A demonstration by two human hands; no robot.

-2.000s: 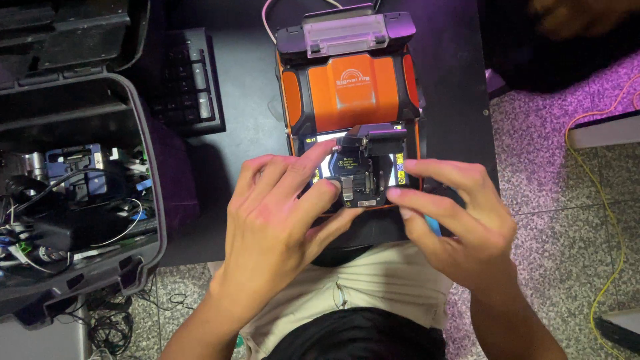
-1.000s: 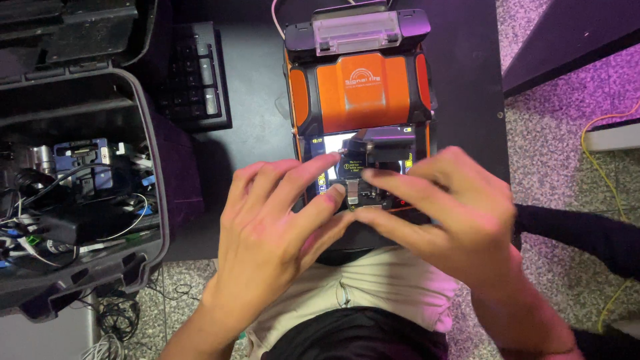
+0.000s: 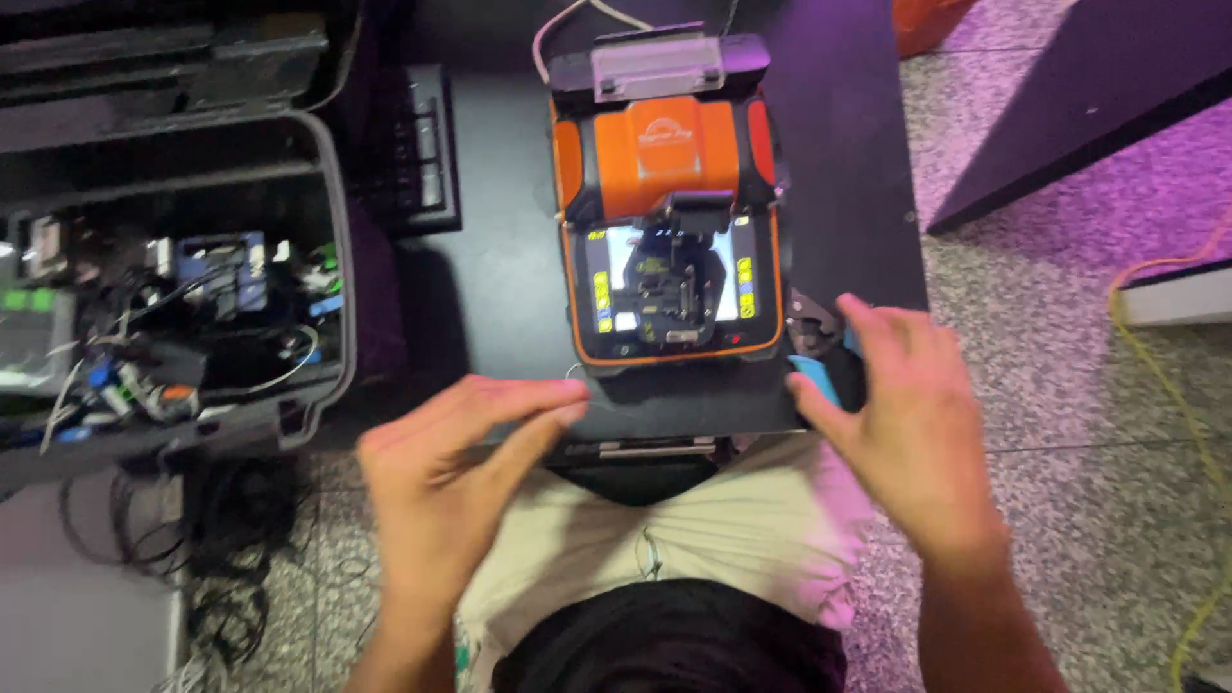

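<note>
An orange and black fusion splicer (image 3: 666,144) lies on the black table, its wind cover raised and its screen lit. On top of the screen sits a black fiber cleaver (image 3: 674,289). My left hand (image 3: 472,443) pinches a thin, pale fiber (image 3: 576,370) between thumb and index finger, below the splicer's lower left corner. At the right, my right hand (image 3: 895,414) has its thumb and fingers spread around a hand tool with blue handles (image 3: 814,377), which lies beside the splicer; whether the fingers touch it is hard to tell.
To the left stands an open black case (image 3: 337,241) full of cables and connectors. A black keyboard (image 3: 423,149) is behind it, near the splicer. A white cable (image 3: 541,48) runs behind the splicer. On the speckled floor at right lies a yellow cable (image 3: 1155,371).
Both hands have left the cleaver on the splicer's screen. The left has drawn back toward the table's front edge, and the right has moved to the blue-handled tool.
</note>
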